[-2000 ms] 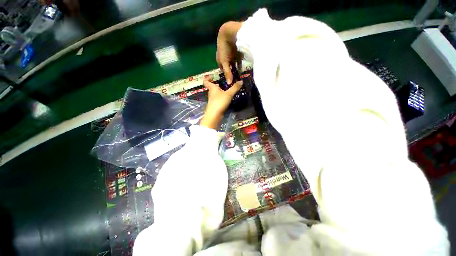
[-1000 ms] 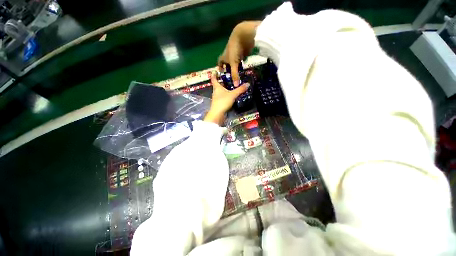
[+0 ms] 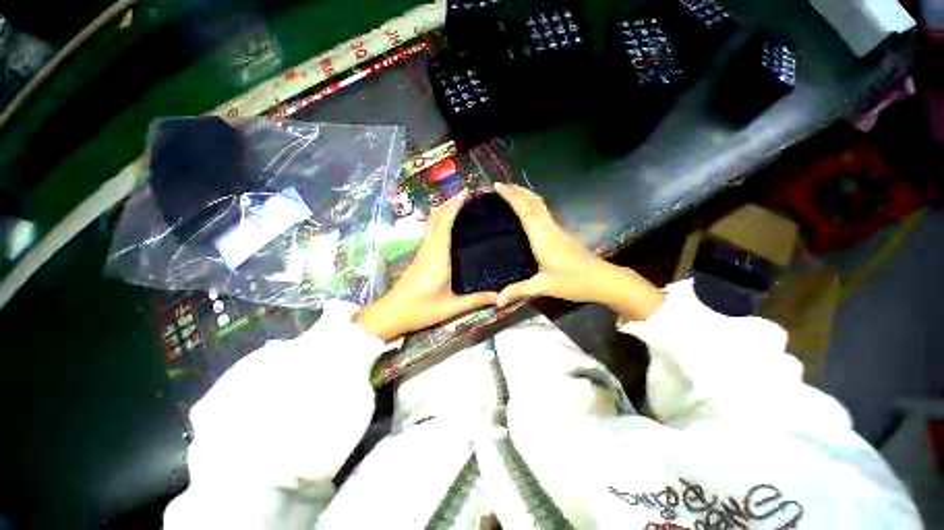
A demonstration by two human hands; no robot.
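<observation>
A black keypad stack (image 3: pixel 493 244) with a rounded far end is held between both hands, near the bench's front edge. My left hand (image 3: pixel 430 277) grips its left side, and my right hand (image 3: pixel 559 261) grips its right side. The thumbs are at its near end and the fingertips at the far end. Several black keypad piles (image 3: pixel 647 62) with white-dotted tops stand behind and to the right. A clear plastic bag (image 3: pixel 331 171) lies to the left, with a dark pad (image 3: pixel 195 171) and a white label (image 3: pixel 261 228) showing.
The printed work mat (image 3: pixel 414 352) lies under the hands and bag. A green conveyor belt (image 3: pixel 248 52) curves along the upper left. A white box (image 3: pixel 864 23) is at the upper right. An open cardboard box (image 3: pixel 761 230) with dark items is below the bench, right.
Both hands have moved from the belt-side edge towards my body and now hold a keypad stack between them. The view has shifted, so the piles on the right show uncovered by my sleeve.
</observation>
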